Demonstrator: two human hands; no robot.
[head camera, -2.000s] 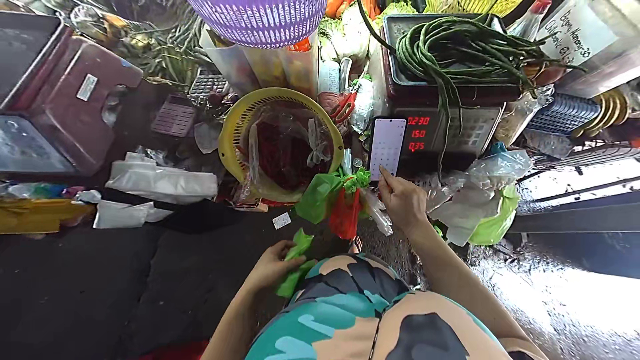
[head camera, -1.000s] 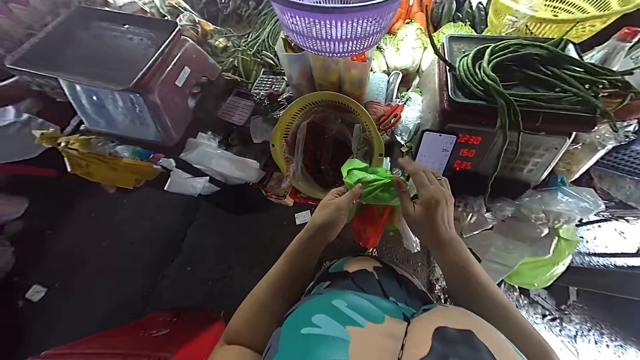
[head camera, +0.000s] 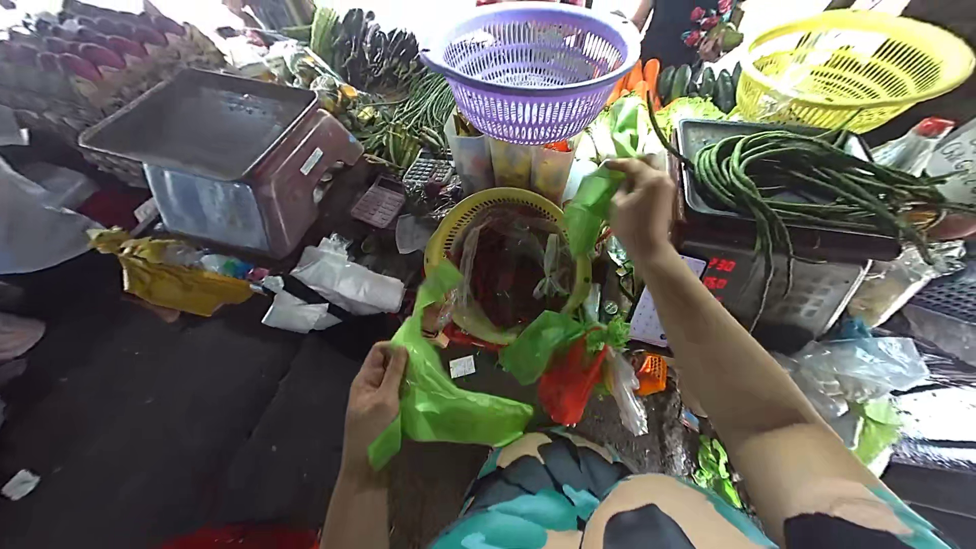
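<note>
My left hand grips a light green plastic bag, which hangs open at lower center. My right hand is raised in front of the scale with long beans, its fingers closed on another green plastic piece; whether that belongs to the same bag is unclear. Between and beyond the hands is a yellow plastic basket lined with clear plastic. Filled green and red plastic bags sit at its near edge. Long green beans lie on the digital scale. My right forearm partly covers a phone.
A purple basket stands above the yellow one. At upper right is a larger yellow basket. A second scale stands at left, near white plastic bags. Carrots and other vegetables line the back.
My right hand has moved up and away from my left. The green bag, bunched between both hands one second ago, now hangs spread from my left hand. The view has shifted.
</note>
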